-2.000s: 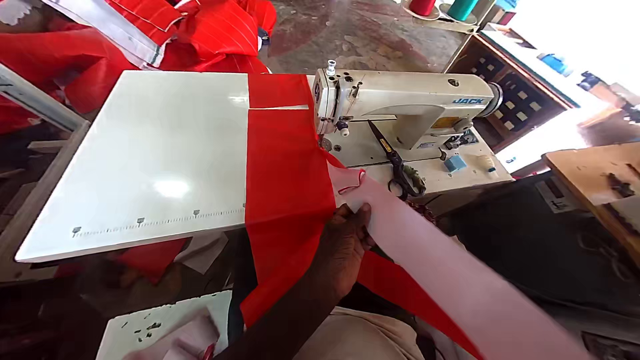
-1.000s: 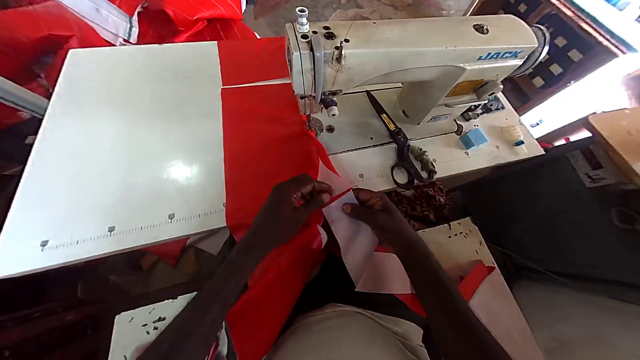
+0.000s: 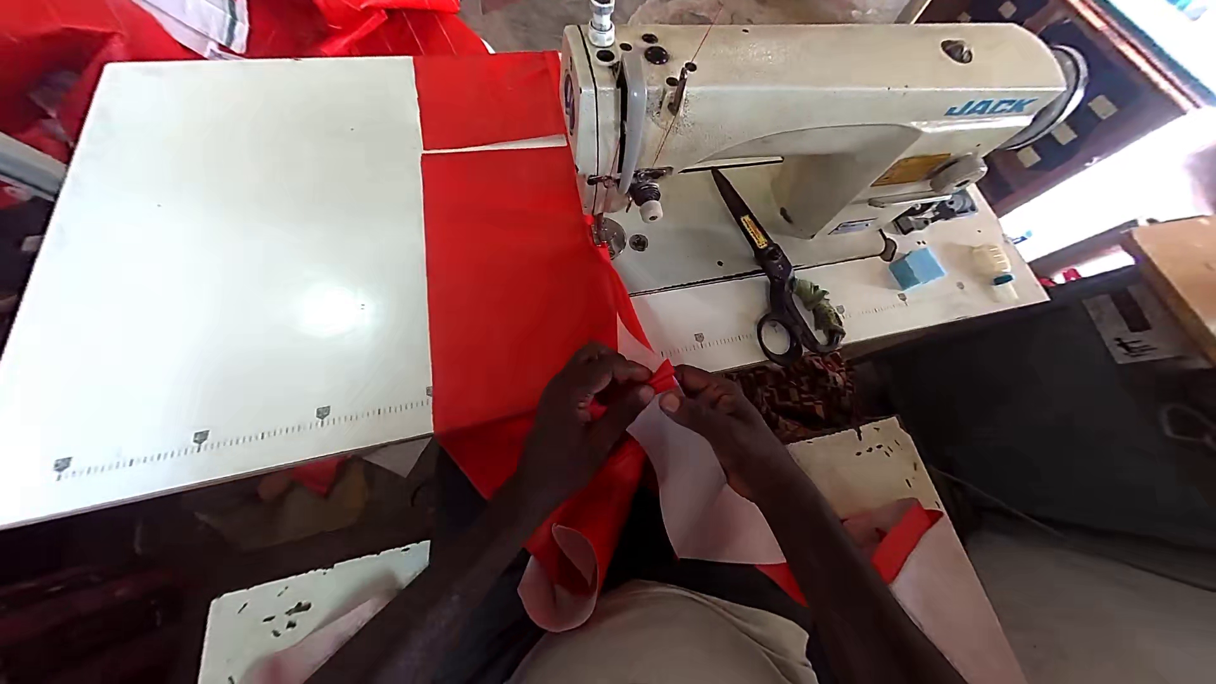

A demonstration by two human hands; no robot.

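Observation:
Red fabric (image 3: 513,285) lies across the sewing table and runs under the needle area of a white Jack sewing machine (image 3: 817,95). Just off the table's front edge, my left hand (image 3: 594,399) pinches a folded red edge of the cloth between thumb and fingers. My right hand (image 3: 722,413) grips the same edge close beside it, fingertips nearly touching the left ones. The pale underside (image 3: 703,494) of the fabric hangs below my right hand. Black-handled scissors (image 3: 774,275) rest on the machine bed, with a green cloth scrap (image 3: 817,309) around one handle.
A light blue block (image 3: 917,270) and a small bottle (image 3: 993,264) stand at the table's right. The white tabletop (image 3: 237,247) extends left, with more red fabric (image 3: 399,28) behind it. Worn white boards (image 3: 313,598) flank my lap. A wooden surface (image 3: 1183,266) is at far right.
Two seconds ago only one hand was on the fabric near the machine; then both came together on its edge. Since a second ago the red edge has been folded between my fingertips. The view has moved closer.

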